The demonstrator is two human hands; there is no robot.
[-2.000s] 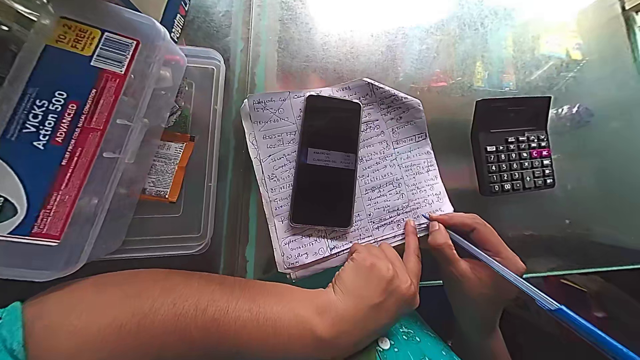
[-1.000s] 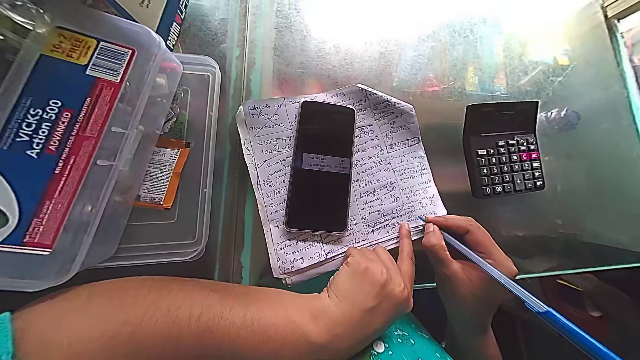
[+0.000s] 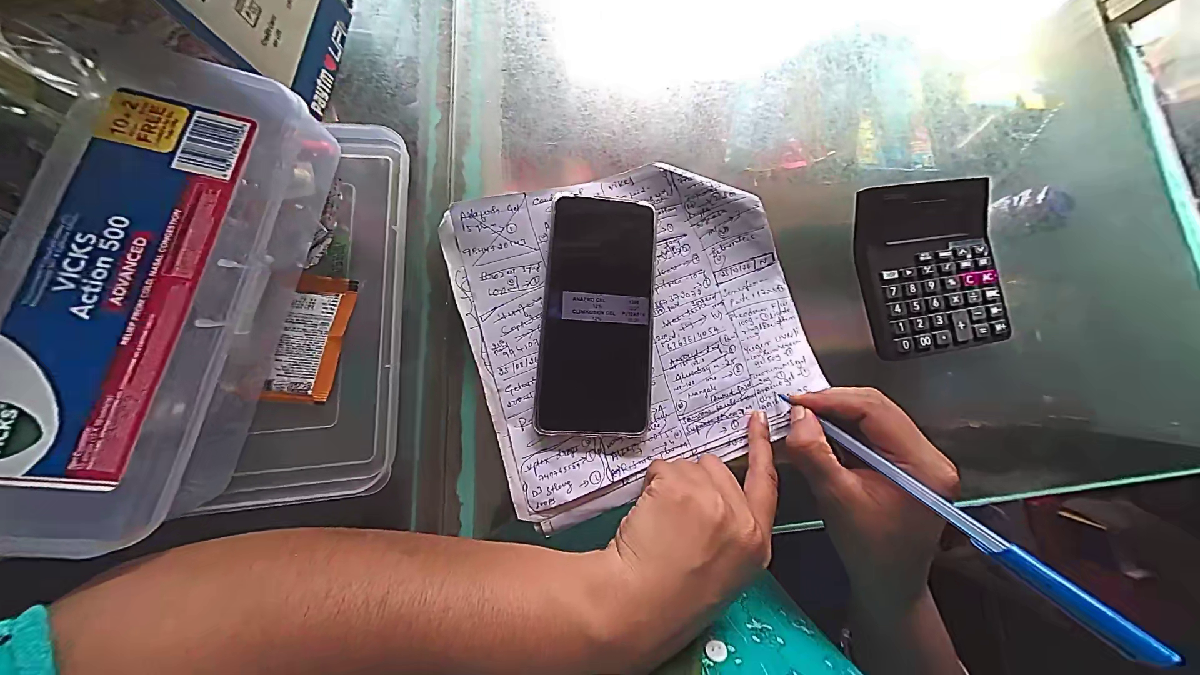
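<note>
My right hand (image 3: 872,478) grips a blue ballpoint pen (image 3: 947,511), its tip on the lower right corner of a stack of handwritten paper sheets (image 3: 722,347). Beside it my left hand (image 3: 703,534) presses its extended index finger on the lower edge of the top sheet; the other fingers are curled. A smartphone (image 3: 595,366) lies face up on the sheets, its screen dark with a lighter band of text. Right of the paper, a black calculator (image 3: 937,281) rests on the glass counter. The palm side of my left hand is hidden.
The glass counter (image 3: 787,141) reflects bright light at the top. On the left stand a clear plastic box (image 3: 206,394) with a Vicks label and a clear lid or tray (image 3: 375,375) by an orange sachet (image 3: 333,356). A Paytm box (image 3: 281,37) is at the top left.
</note>
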